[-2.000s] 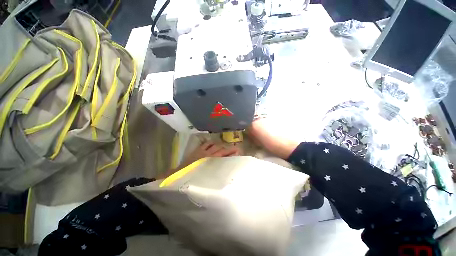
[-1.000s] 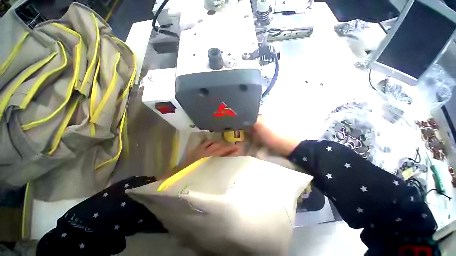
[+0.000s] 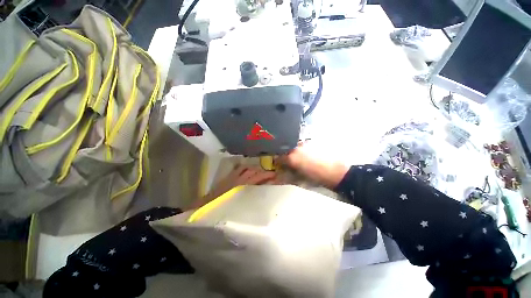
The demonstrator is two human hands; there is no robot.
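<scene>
A beige bag body with a yellow binding strip lies in front of the sewing machine head, its far edge at the machine. My left hand lies on the bag behind its raised near panel, fingers pointing at the yellowish clamp; its palm is partly hidden by the bag. My right hand is just right of the clamp, fingertips close to it under the head's edge. The hand is blurred, and whether it pinches anything cannot be told.
A large pile of beige bag bodies with yellow binding stands at the left. Small metal fittings in clear plastic lie right of the machine. A control screen is upper right. Brownish parts and a green-handled tool lie far right.
My right fingertips have moved slightly left, closer to the clamp, and now partly cover its right side. My left hand and the bag have hardly moved.
</scene>
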